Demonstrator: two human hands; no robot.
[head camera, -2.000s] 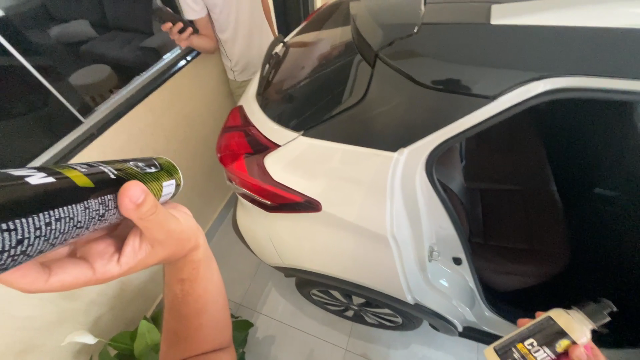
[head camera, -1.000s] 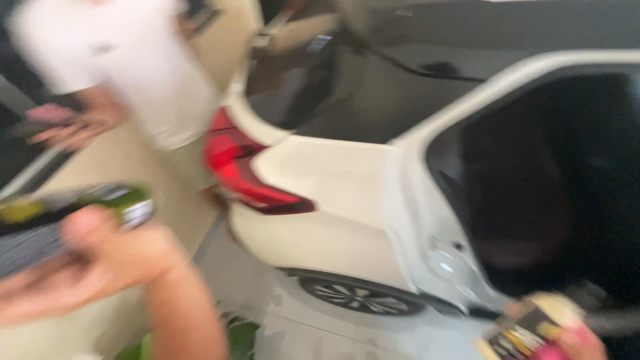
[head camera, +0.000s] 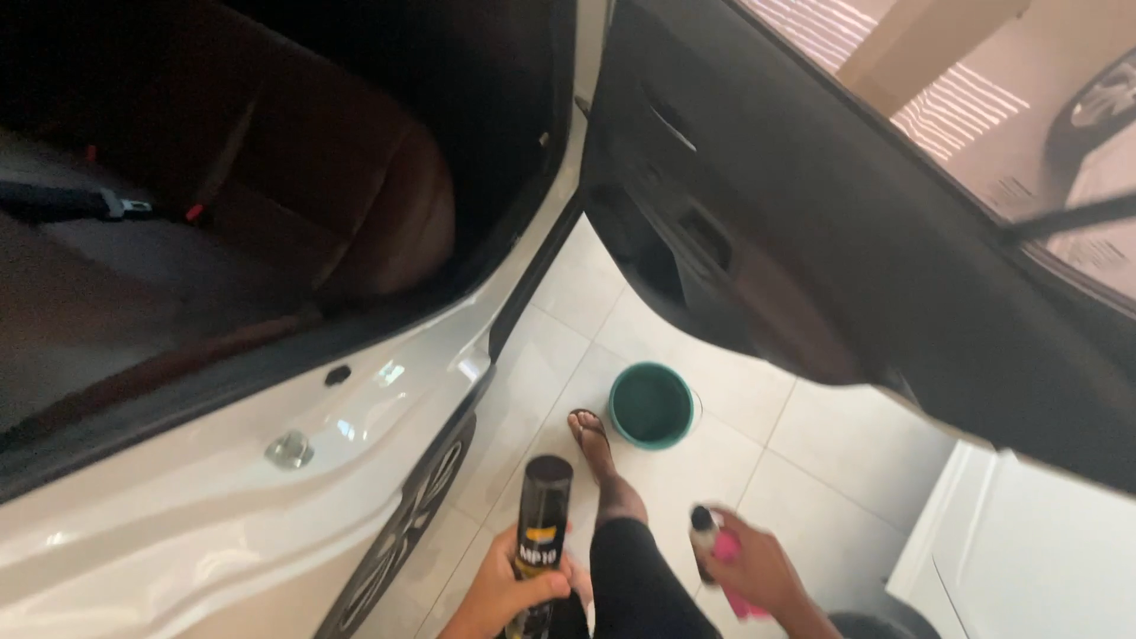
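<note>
My left hand (head camera: 519, 581) is closed around a black spray can (head camera: 545, 506) with a dark cap, held upright at the bottom middle. To its right, my right hand (head camera: 754, 559) grips a small bottle (head camera: 704, 532) with a black cap, together with something pink (head camera: 732, 572) whose kind I cannot tell. Beyond both hands a green bucket (head camera: 652, 406) stands on the tiled floor, beside my sandalled foot (head camera: 588, 426). The white car's door frame (head camera: 293, 451) is at the left, near the spray can.
An open car door (head camera: 754, 204) with a dark inner panel spans the upper right. Inside the car is a dark red seat (head camera: 382, 195) with a seat-belt buckle (head camera: 124, 206). A car wheel (head camera: 408, 532) lies left of my hands. A white surface (head camera: 1003, 541) stands at the lower right.
The view has swung from the car's rear corner down to the open doorway and floor. Both hands still hold their containers, now low in front of my legs. The other person is out of view.
</note>
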